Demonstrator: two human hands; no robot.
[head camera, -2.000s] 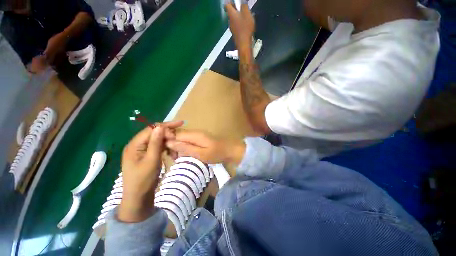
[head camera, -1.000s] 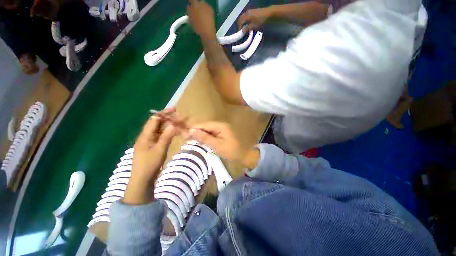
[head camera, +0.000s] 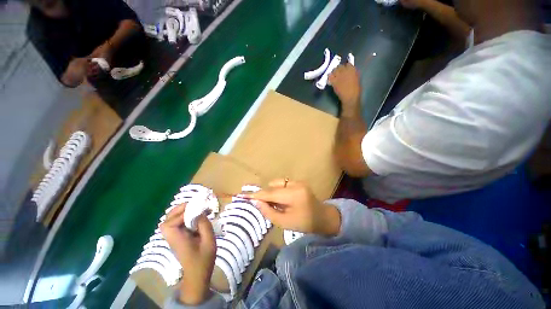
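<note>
My left hand (head camera: 192, 244) holds a white shell piece (head camera: 200, 208) between thumb and fingers, above the nested arcs. My right hand (head camera: 294, 207) is to its right, its fingertips pinched on a thin dark red wire (head camera: 226, 195) that runs toward the white piece. White curved arm shells (head camera: 240, 232) lie nested in two rows under and beside my hands. Part of another white piece (head camera: 292, 236) shows below my right hand.
Brown cardboard (head camera: 289, 140) lies under and beyond the arcs. The green belt (head camera: 157, 175) carries joined white S-shaped parts (head camera: 207, 101). A coworker in a white shirt (head camera: 465, 114) reaches toward white arcs at the right. Another person (head camera: 84, 39) works across the belt beside more nested arcs.
My hands have moved down toward the arcs, and my left hand now holds a white piece. Joined parts now lie on the belt ahead. The coworker's hand has moved off the belt to the arcs.
</note>
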